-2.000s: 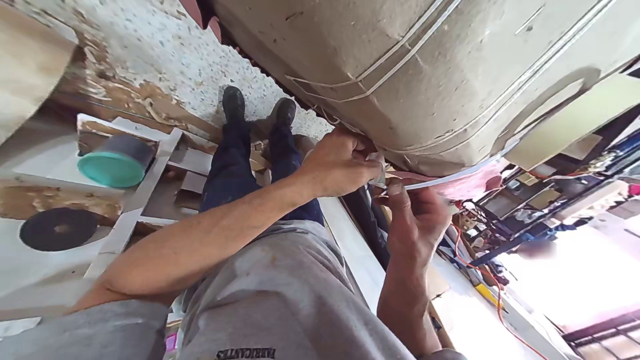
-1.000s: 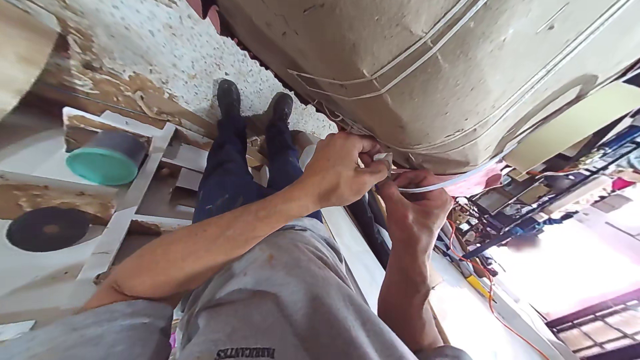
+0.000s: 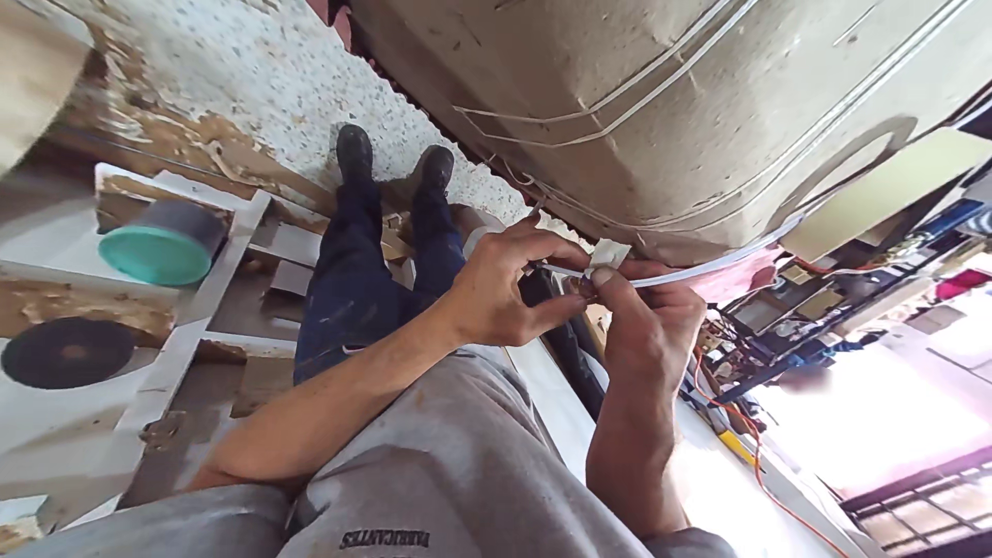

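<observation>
A white strip [image 3: 690, 273] runs along the lower edge of a large bundle wrapped in brown paper [image 3: 542, 70] and tied with white cord [image 3: 643, 74]. My right hand [image 3: 647, 310] pinches the strip near its end between thumb and fingers. A small off-white piece [image 3: 608, 254], perhaps tape or paper, stands up at my right thumb tip. My left hand [image 3: 515, 287] is just left of it, thumb and forefinger curved around a small thing at the strip's end that is too small to name. Whether those fingertips grip it is hard to tell.
A white frame [image 3: 194, 333] at the left holds a round container with a green end [image 3: 155, 248] and a dark disc [image 3: 68, 353]. Cluttered shelves [image 3: 806, 349] and an orange cable [image 3: 763, 465] are at the right. My boots [image 3: 355, 155] stand on the speckled floor [image 3: 256, 85].
My left hand has opened from a tighter pinch into a wider curve of thumb and forefinger. The small off-white piece now stands plainly in view between the hands. My right hand keeps hold of the strip.
</observation>
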